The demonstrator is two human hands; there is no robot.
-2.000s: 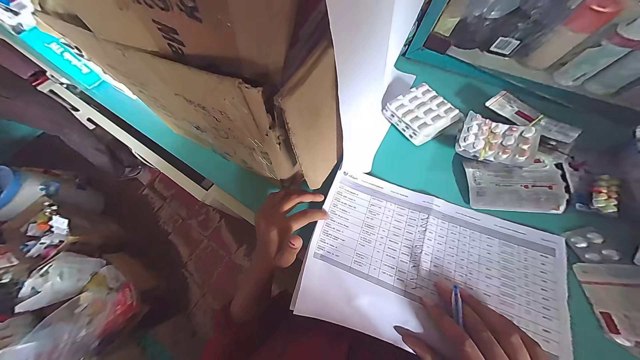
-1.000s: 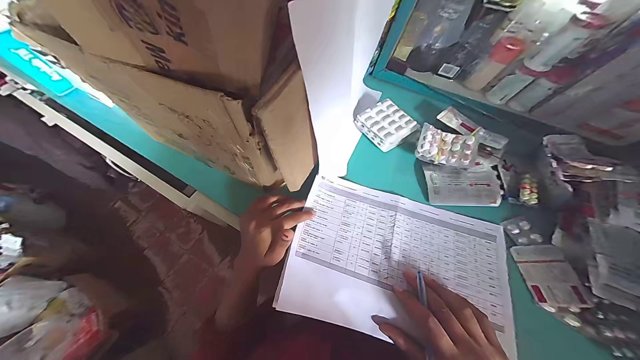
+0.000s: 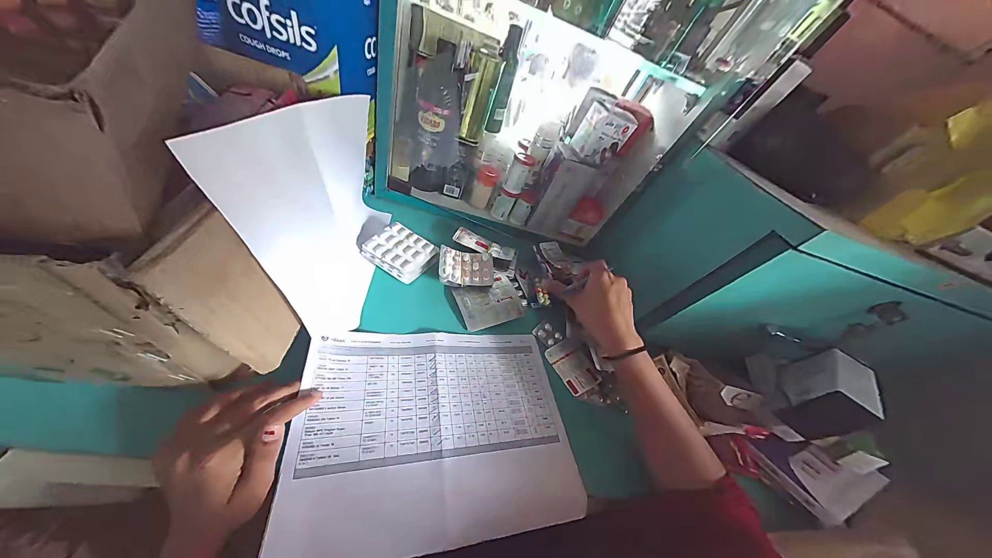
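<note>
A printed table on white paper (image 3: 434, 449) lies on the teal counter, its upper sheet (image 3: 294, 217) folded up against cardboard. My left hand (image 3: 225, 449) rests at the paper's left edge, index fingertip on it, holding nothing. My right hand (image 3: 597, 298) reaches into the pill packs at the back right, beside a strip of coloured capsules (image 3: 536, 291); a dark pen seems to lie in its fingers, though the grip is partly hidden. To its left are a stack of white blister packs (image 3: 399, 252), a blister of pinkish tablets (image 3: 466, 266) and a silvery strip (image 3: 490, 302). Another blister (image 3: 573, 366) lies below my wrist.
Cardboard boxes (image 3: 70, 310) stand at the left, with a blue cough drops box (image 3: 291, 39) behind. A lit glass cabinet (image 3: 380, 101) with bottles stands at the back. Teal drawers (image 3: 868, 310) and a heap of cartons and papers (image 3: 814, 465) are at the right.
My right hand has left the paper and moved right and away to the pill packs. The left hand stays at the paper's left edge. The view has swung to the right.
</note>
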